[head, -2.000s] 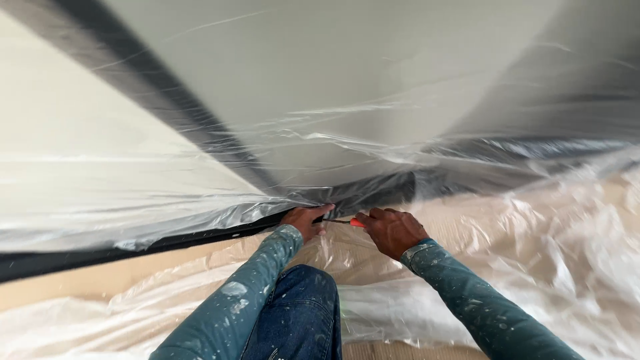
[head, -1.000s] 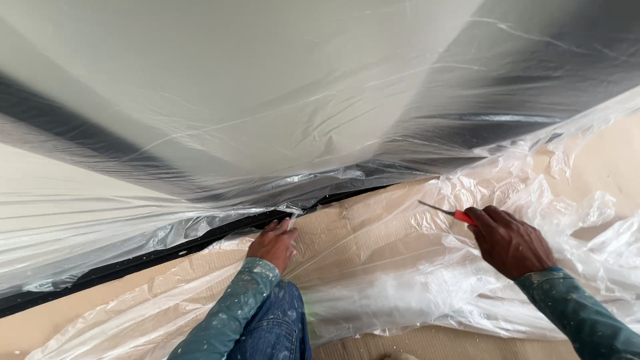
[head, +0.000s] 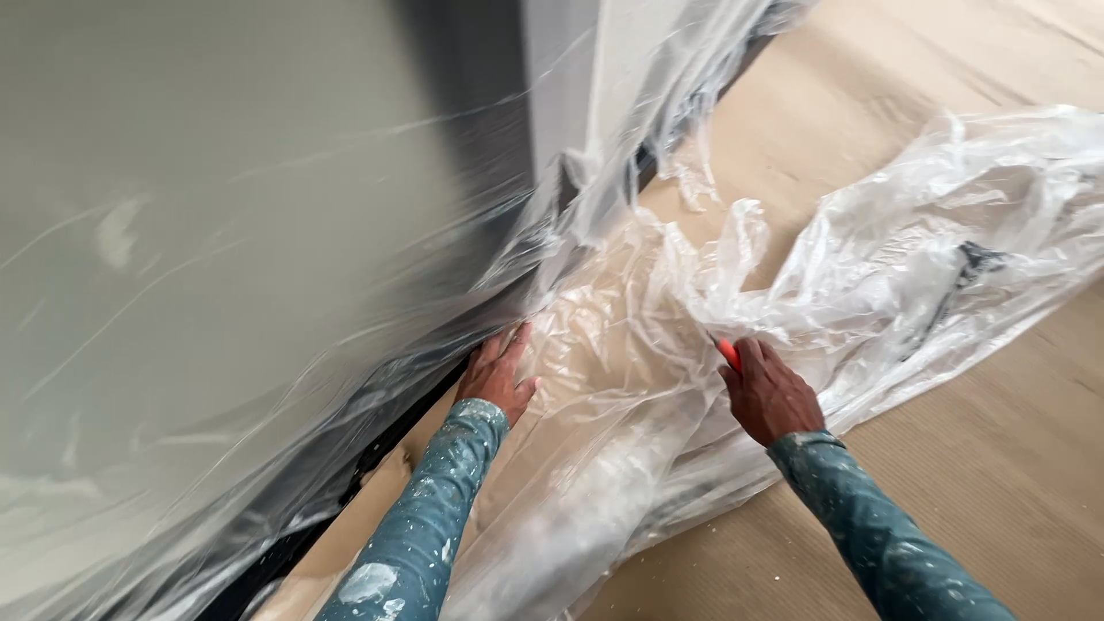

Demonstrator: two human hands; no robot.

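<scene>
Clear plastic sheeting (head: 259, 310) hangs over an upright panelled surface on the left. My left hand (head: 500, 375) lies with its fingers spread at the sheeting's lower edge, beside a dark base strip (head: 414, 414); whether it pinches any film cannot be told. Closed around the red-orange handle of a bladed tool (head: 729, 352) is my right hand (head: 770, 392), above the loose crumpled plastic (head: 862, 259) on the floor. The tool's thin blade points up and left, and its tip is hard to see against the film.
Brown ribbed paper or cardboard (head: 992, 448) covers the floor beneath the plastic. The dark strip runs diagonally along the foot of the upright surface, from lower left to upper right. A dark mark (head: 975, 263) shows on the crumpled plastic at right.
Two seconds ago both hands were close together at the base of the sheeting; they have since moved apart. The view has swung strongly. More loose plastic now shows at right.
</scene>
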